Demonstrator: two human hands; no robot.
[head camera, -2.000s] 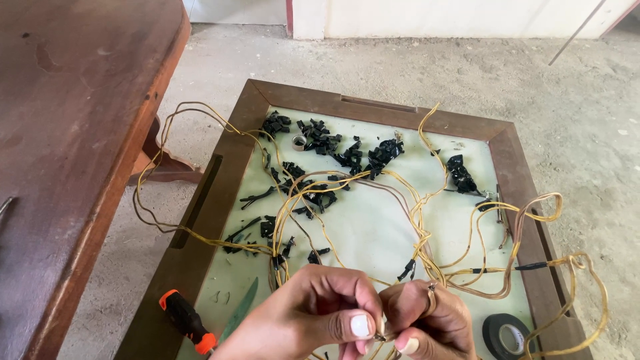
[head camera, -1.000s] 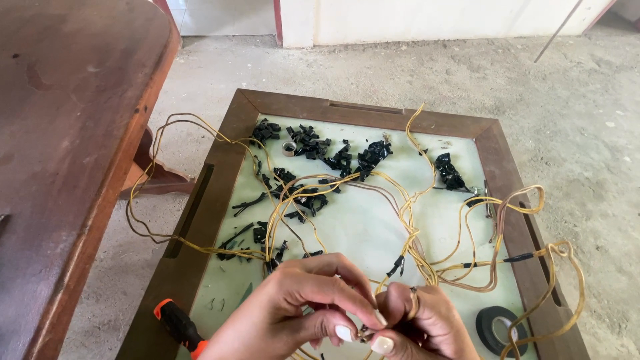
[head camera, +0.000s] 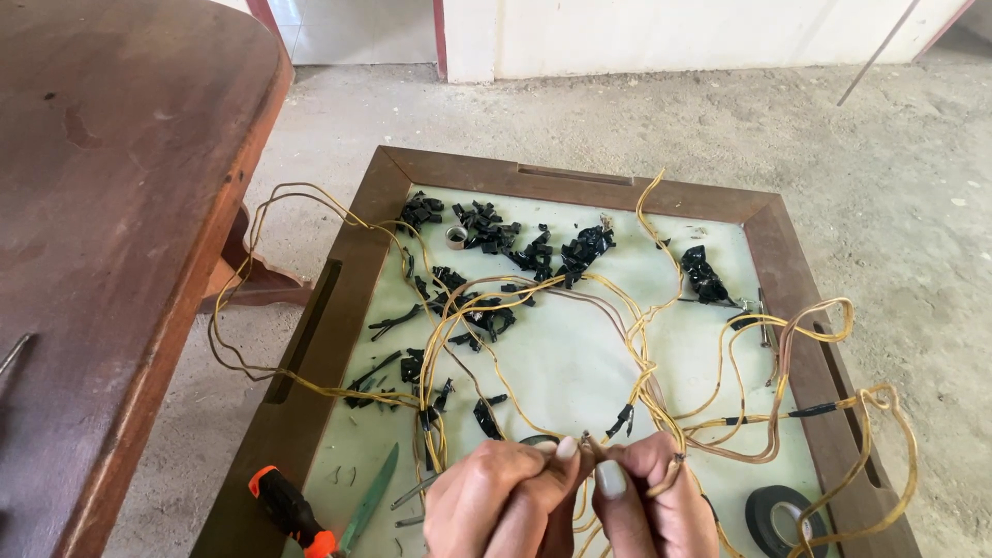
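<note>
My left hand and my right hand meet at the bottom centre, pinching a thin wire end between fingertips; its tip shows just above them. Yellow and brown electrical wires run up from the hands in loops over a wood-framed, glass-like top. Black tape wraps some of the wires. Below left lie a screwdriver with a black and orange handle and a green pointed blade. A roll of black electrical tape rests at the lower right. Fingers hide most of the held wire.
Black tape scraps and a small metal ring lie toward the far side. More crumpled tape is at the right, near a thin metal rod. A reddish wooden table stands at the left. One wire loop hangs past the left frame edge.
The fingers have shifted their hold, and a wire tip now shows between them. The view has moved slightly.
</note>
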